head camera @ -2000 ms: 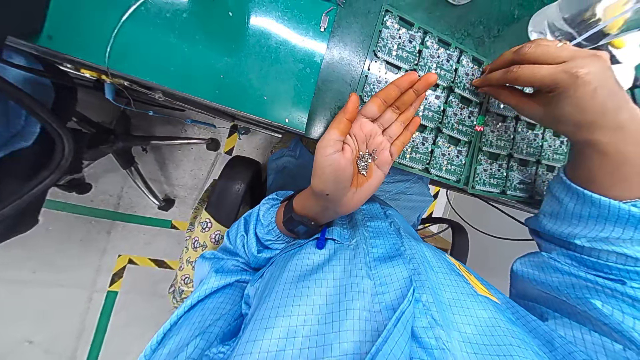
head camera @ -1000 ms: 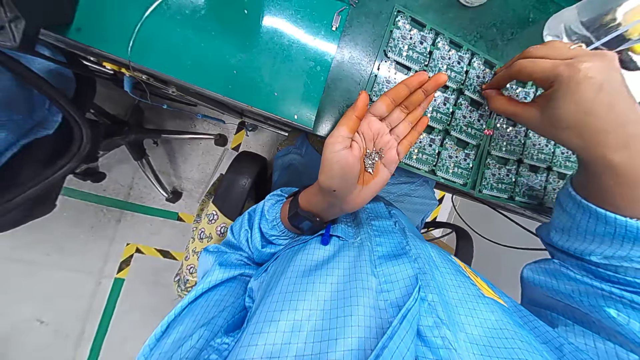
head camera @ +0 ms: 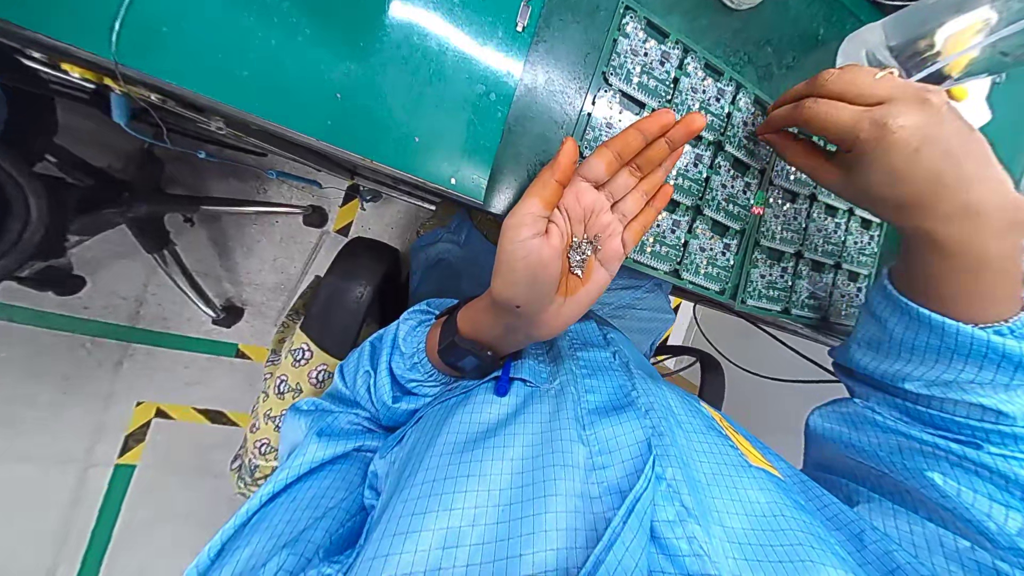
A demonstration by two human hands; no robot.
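Observation:
My left hand is palm up with its fingers extended, and a small pile of tiny metal parts lies in the palm. Beyond it lie two panels of green printed circuit boards, one on the left and one on the right, side by side on the bench. My right hand is over the upper part of the panels, thumb and fingertips pinched together at a board. Whether a part is between those fingertips cannot be seen. A small red and green thing is at the seam between the panels.
The green bench top spans the upper left, with a small metal connector near its mat. A clear plastic container stands at the upper right. Black cables hang below the bench edge. A wheeled chair base is at the left.
The view has shifted slightly. My left hand still holds the pile in its open palm, and my right hand stays pinched over the boards.

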